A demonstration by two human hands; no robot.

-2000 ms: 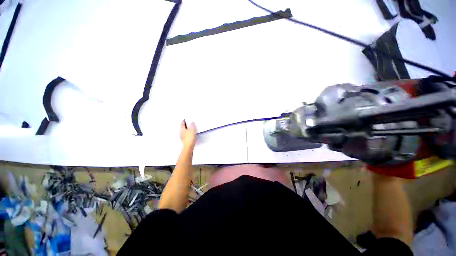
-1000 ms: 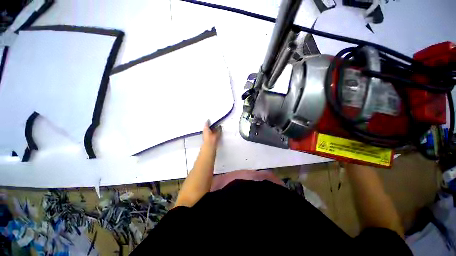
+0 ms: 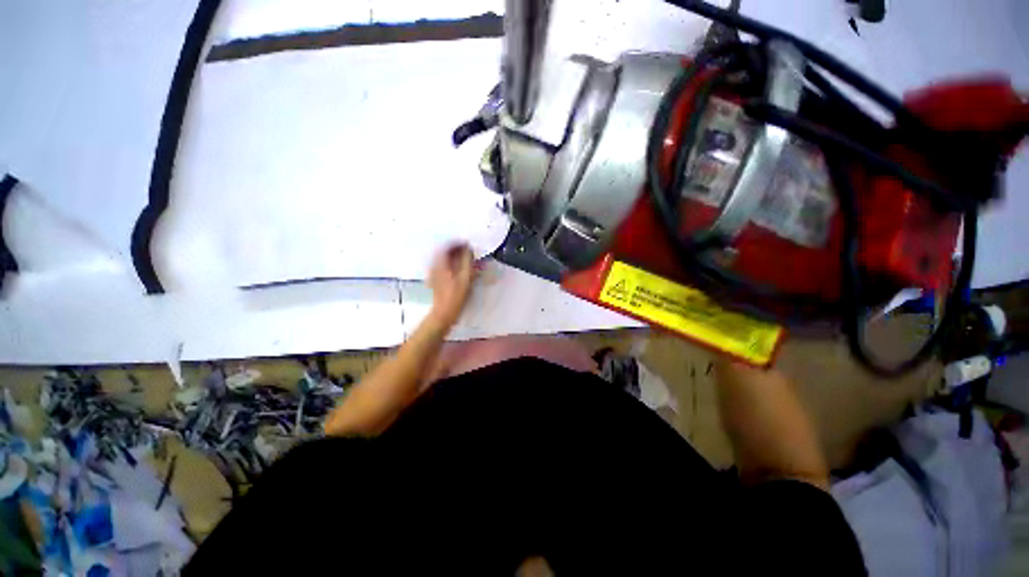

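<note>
The red and silver cutting machine (image 3: 722,192) stands upright at the right, its black cable coiled around the motor and a silver tube rising from its top. Its dark base plate (image 3: 530,254) shows at the lower right edge of a white-topped fabric panel (image 3: 339,158). My left hand (image 3: 454,276) is at the panel's near edge beside the base plate; whether its fingers grip anything is unclear. My right forearm reaches under the machine. My right hand is hidden behind the motor and the yellow warning label.
Dark gaps and edges separate other white-topped panels (image 3: 68,113) at the left. A black cable runs across the top right. Fabric scraps (image 3: 243,417) lie on the brown floor at the left, and pale cloth (image 3: 937,485) lies at the lower right.
The machine has swung upright and moved left, up against the panel. My left hand stays at the panel's near edge. The panels have shifted left in view.
</note>
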